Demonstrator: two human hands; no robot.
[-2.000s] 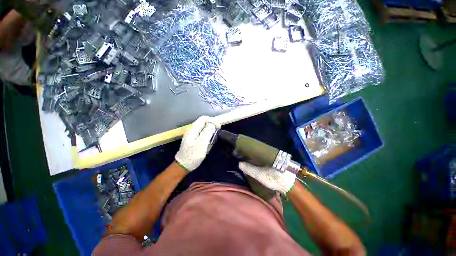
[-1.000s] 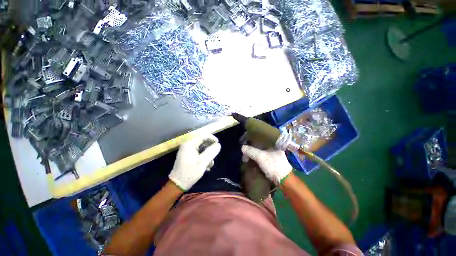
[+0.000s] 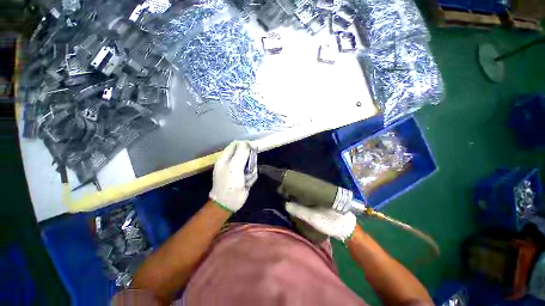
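Note:
My left hand (image 3: 232, 178), in a white knitted glove, holds a small grey metal bracket (image 3: 251, 165) just off the table's near edge. My right hand (image 3: 322, 220), also gloved, grips the olive-green air tool (image 3: 312, 190). The tool points left, its dark nose close to the bracket; whether they touch is hard to tell. Thin shiny pins (image 3: 220, 63) lie loose on the middle of the table. A large heap of dark grey brackets (image 3: 89, 113) covers the table's left part.
A yellow strip (image 3: 173, 173) runs along the table's near edge. Clear bags of pins (image 3: 403, 66) lie at the right end. A blue bin (image 3: 423, 173) with clear bags stands below right, another (image 3: 72, 257) with grey parts below left. An air hose (image 3: 412, 228) trails right.
Since one second ago, the tool has swung from pointing up-left to pointing left at the bracket. My left hand has turned and brought the bracket to the tool's nose. The view has shifted slightly.

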